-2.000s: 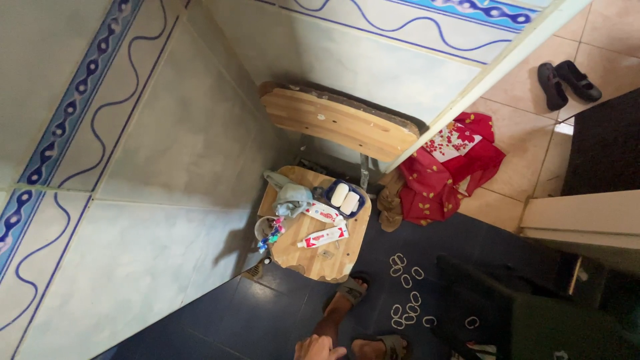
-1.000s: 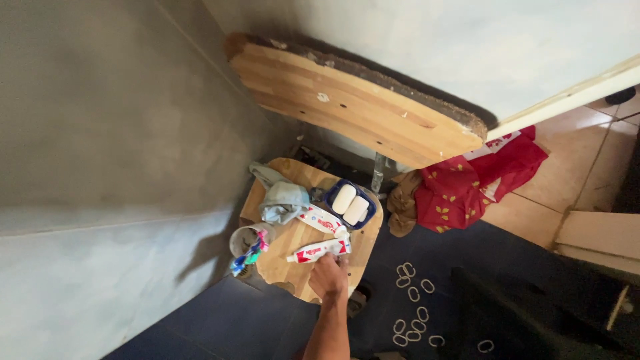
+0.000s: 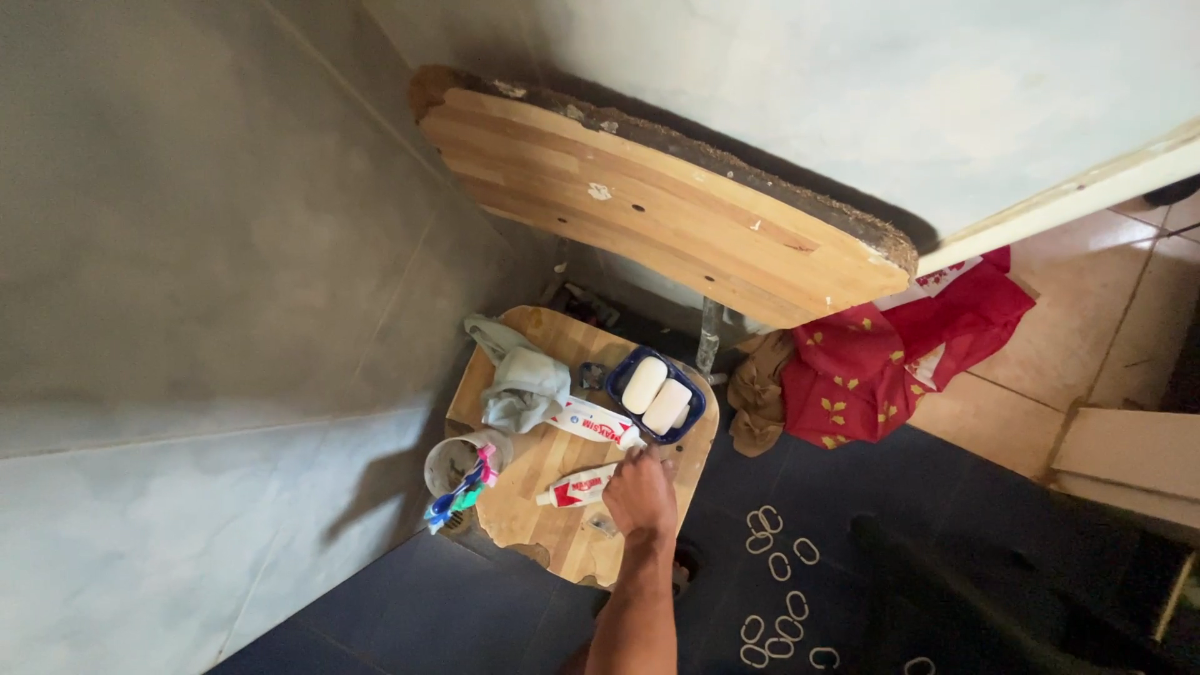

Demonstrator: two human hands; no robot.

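Observation:
My left hand [image 3: 642,492] is over the right side of a wooden chair seat [image 3: 534,469], with its fingers bent. It covers the right end of the lower toothpaste tube [image 3: 574,487]; whether it grips the tube cannot be seen. Just above the fingertips is the end of a second toothpaste tube [image 3: 591,420]. Beside that lies a dark blue soap dish [image 3: 696,422] with two white soap bars [image 3: 645,384]. A grey-blue cloth [image 3: 530,384] rests at the seat's upper left. A cup [image 3: 450,461] with several toothbrushes [image 3: 469,489] is at the left edge. My right hand is out of view.
The chair's wooden backrest [image 3: 647,206] rises against the wall. Red cloth [image 3: 862,375] with a leaf pattern and brown cloth [image 3: 755,398] lie to the right. Several pale oval rings [image 3: 780,565] are scattered on the dark floor [image 3: 844,487].
My left hand has moved up from below the chair onto the seat, then over the right end of the lower tube. The view has moved much closer to the chair.

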